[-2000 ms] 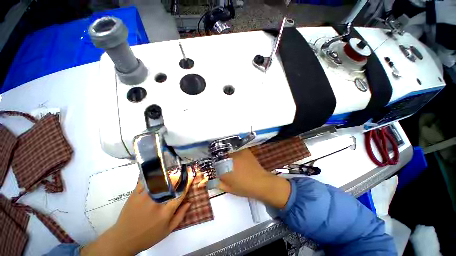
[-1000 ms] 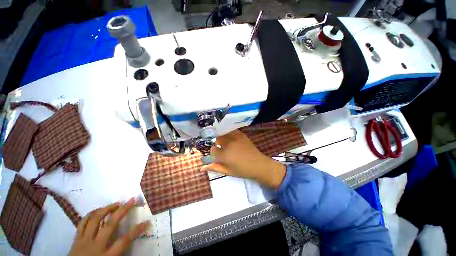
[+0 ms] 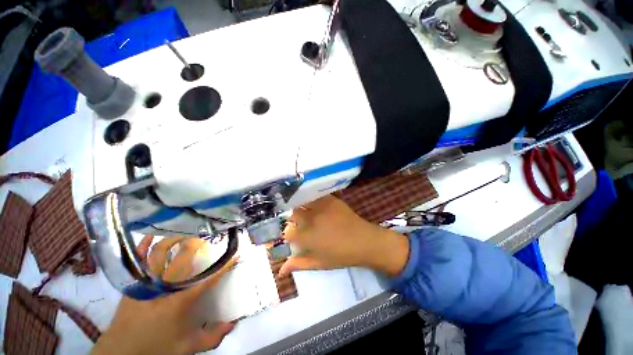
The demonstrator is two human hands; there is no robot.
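Note:
A white card (image 3: 243,283) lies over a plaid piece (image 3: 286,286), whose right edge shows beside it under the needle area. My left hand (image 3: 163,308) is shut on the card, fingers at its upper left and thumb at its lower edge, partly behind the metal guard (image 3: 114,243). My right hand (image 3: 340,234) is shut on the plaid piece at its right edge, close to the presser area. A small grey part shows at its fingertips. The needle is hidden. Another plaid piece (image 3: 395,196) lies behind my right hand, along the machine arm.
The white sewing machine head (image 3: 229,152) spans the view. Plaid pieces (image 3: 31,322) and strips lie at the left. Dark snips (image 3: 430,218), a thin rod (image 3: 472,187) and red-handled scissors (image 3: 548,173) lie at the right. The table's front edge (image 3: 333,334) runs below.
My left hand has moved right and up from the lower left, bringing the white card over the plaid piece at the needle. My right hand stays at the cloth. The camera view has shifted closer.

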